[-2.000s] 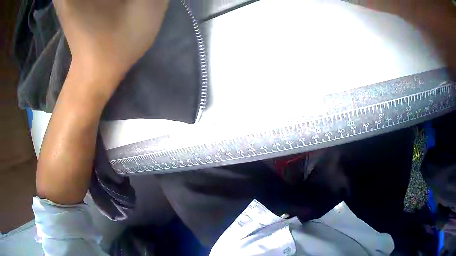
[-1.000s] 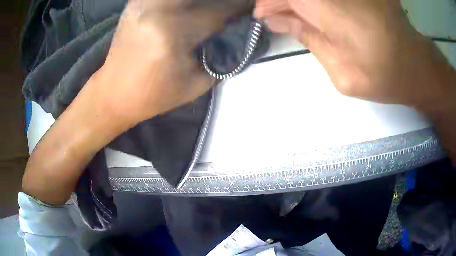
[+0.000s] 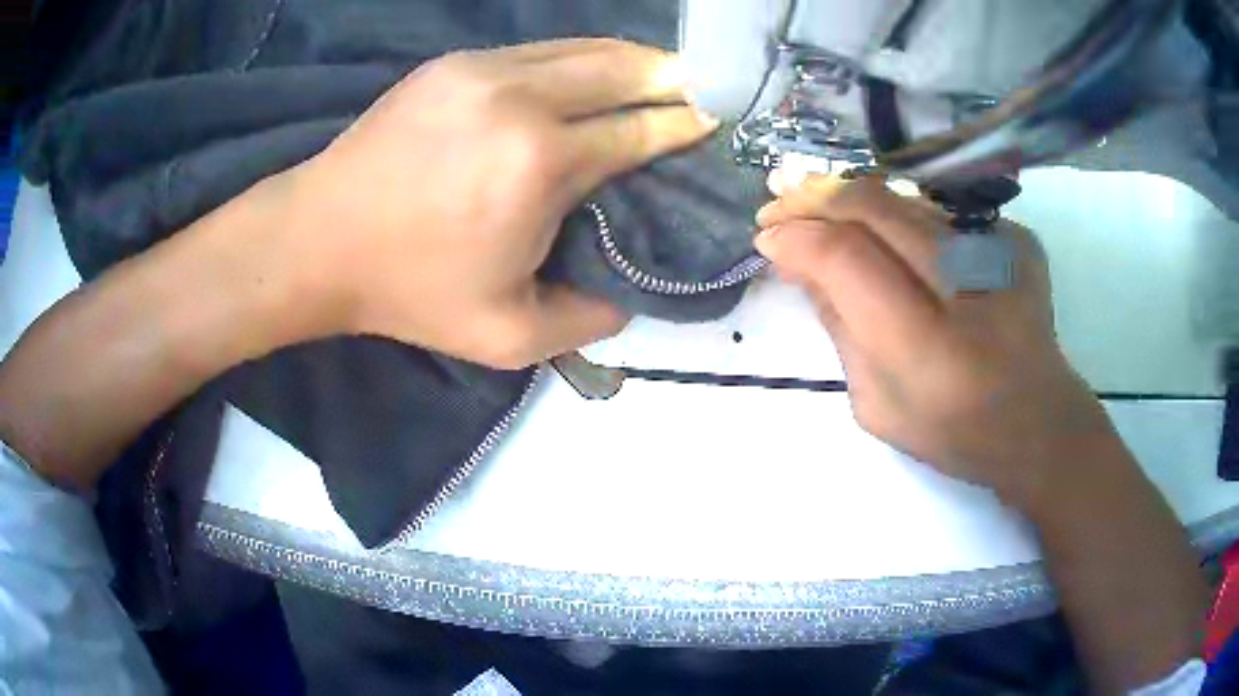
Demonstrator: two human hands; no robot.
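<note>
The dark grey garment (image 3: 394, 422) lies over the left of the white table, with one pointed corner hanging toward the front edge. A metal zipper (image 3: 666, 283) runs along its edge and curves in a loop between my hands. My left hand (image 3: 476, 204) is spread on the cloth, thumb below and fingers above, gripping it left of the machine's foot. My right hand (image 3: 924, 313) pinches the zipper edge at the presser foot (image 3: 815, 143). My right fingertips partly hide the foot; the needle point cannot be made out.
The white machine head (image 3: 734, 55) fills the top right, with a dark knob (image 3: 976, 197) beside my right hand. A ruler tape (image 3: 679, 608) follows the table's front edge. A dark seam line (image 3: 734, 382) crosses the table, with a small metal tab (image 3: 590, 375) at its left end.
The view has shifted up to show the machine head. Both hands and the zipper edge are now at the presser foot. My right hand, unseen two seconds ago, now pinches the edge there.
</note>
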